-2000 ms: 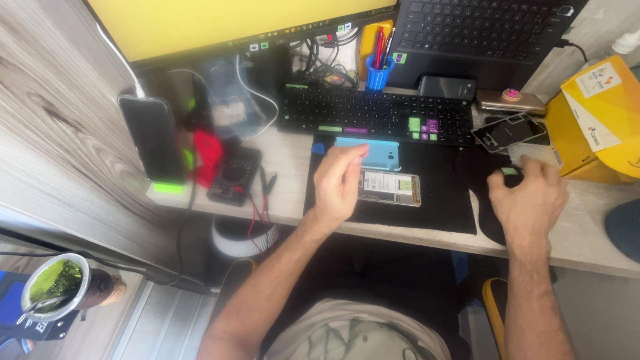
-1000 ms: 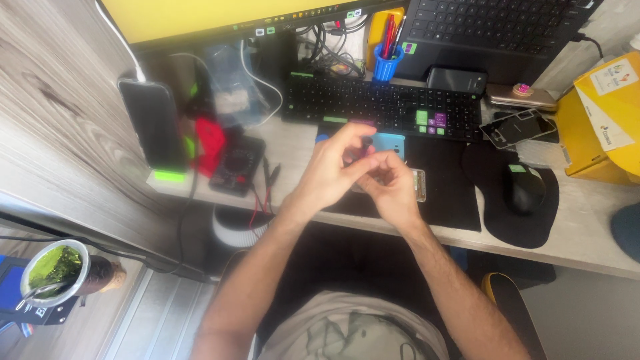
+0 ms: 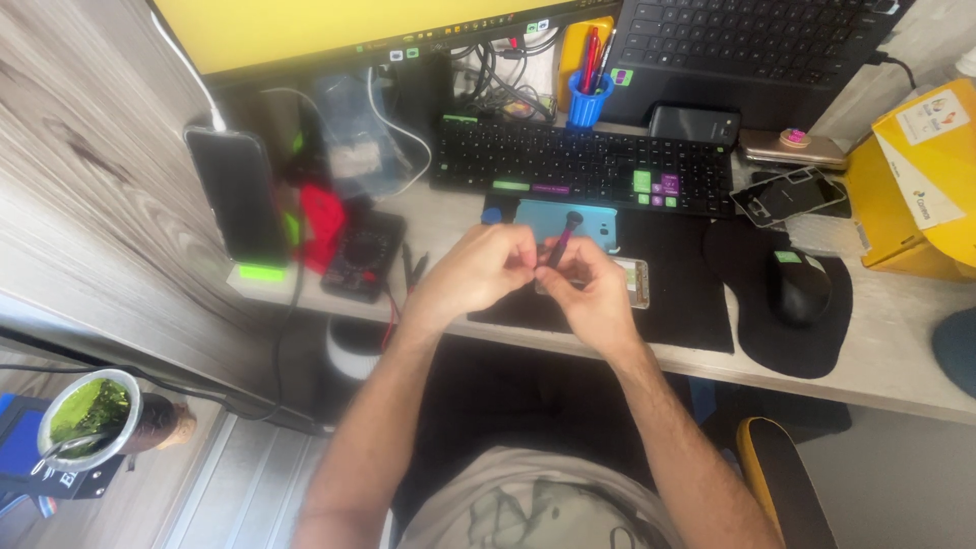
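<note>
My right hand [image 3: 591, 293] grips a small precision screwdriver [image 3: 563, 242] with a purple and dark handle and a round dark cap. My left hand [image 3: 484, 274] meets it at the screwdriver's lower end, its thumb and index finger pinched together; whether they hold a small part cannot be seen. Behind the hands lies a light blue phone cover [image 3: 553, 217] on the black work mat [image 3: 679, 297]. An opened phone [image 3: 639, 284] lies partly hidden beneath my right hand. A small blue pick-like piece [image 3: 491, 216] rests beside the cover.
A keyboard [image 3: 579, 164] borders the mat at the back. To the right are a mouse [image 3: 797, 288], phone frame parts [image 3: 789, 197] and a yellow box [image 3: 915, 183]. A multimeter [image 3: 364, 255] and a propped phone [image 3: 232, 194] stand left. A blue pen cup [image 3: 587, 103] is behind.
My right hand has left the mouse area and joined my left hand over the mat. The screwdriver now shows plainly in my right hand.
</note>
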